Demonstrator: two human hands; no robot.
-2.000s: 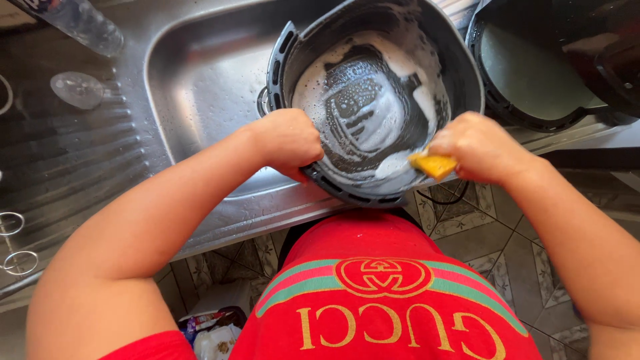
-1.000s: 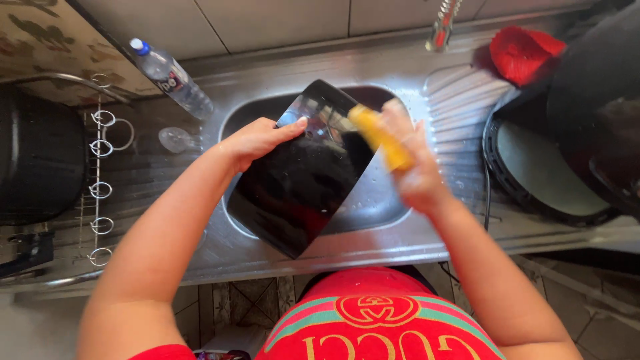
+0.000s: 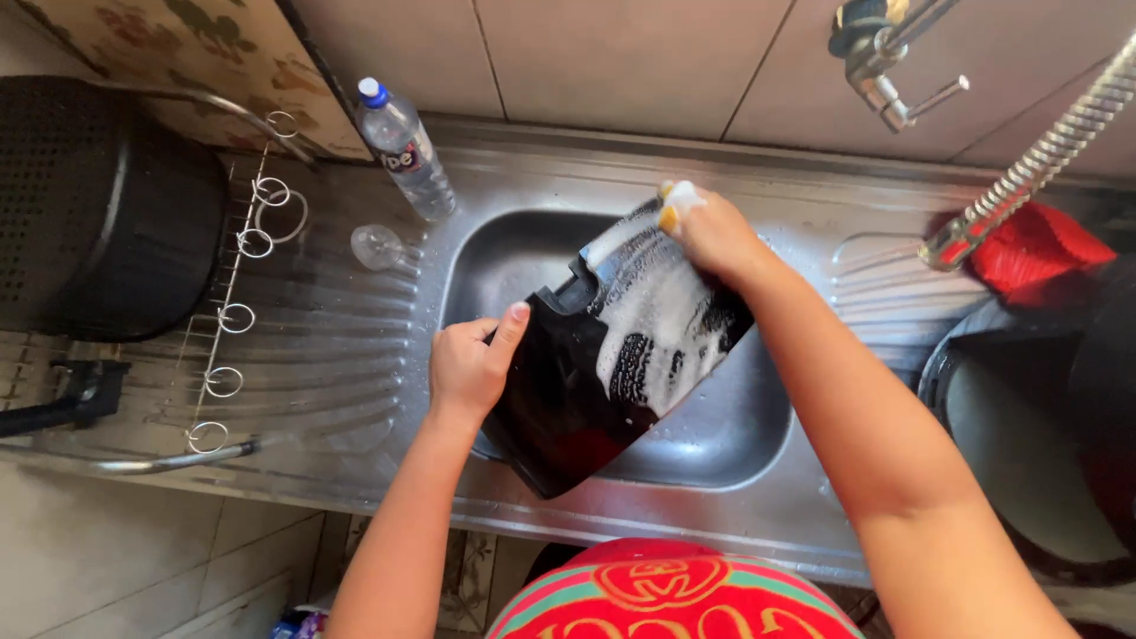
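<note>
A glossy black air fryer basket drawer (image 3: 568, 390) is held tilted over the steel sink basin (image 3: 710, 453), its outer side up, with white suds over its right half. My left hand (image 3: 470, 364) grips its left edge, the thumb on top beside a notch in the rim. At the upper right end of the drawer, my right hand (image 3: 710, 231) is closed on a foamy yellow sponge (image 3: 670, 216), pressed to the surface. The fingers of my right hand are partly hidden by foam and the sponge.
A plastic bottle (image 3: 408, 155) and a small clear plastic piece (image 3: 376, 247) lie left of the basin. Farther left, a wire dish rack (image 3: 232, 293) holds a black perforated basket (image 3: 106, 213). At right are a flexible spout (image 3: 1038, 160), a red item (image 3: 1034, 248) and a black container (image 3: 1003, 426).
The drawer has turned from its open, soapy inside to its outer side. Suds now cover part of that side, which looked mostly dark one second ago. The right hand has moved to its upper end.
</note>
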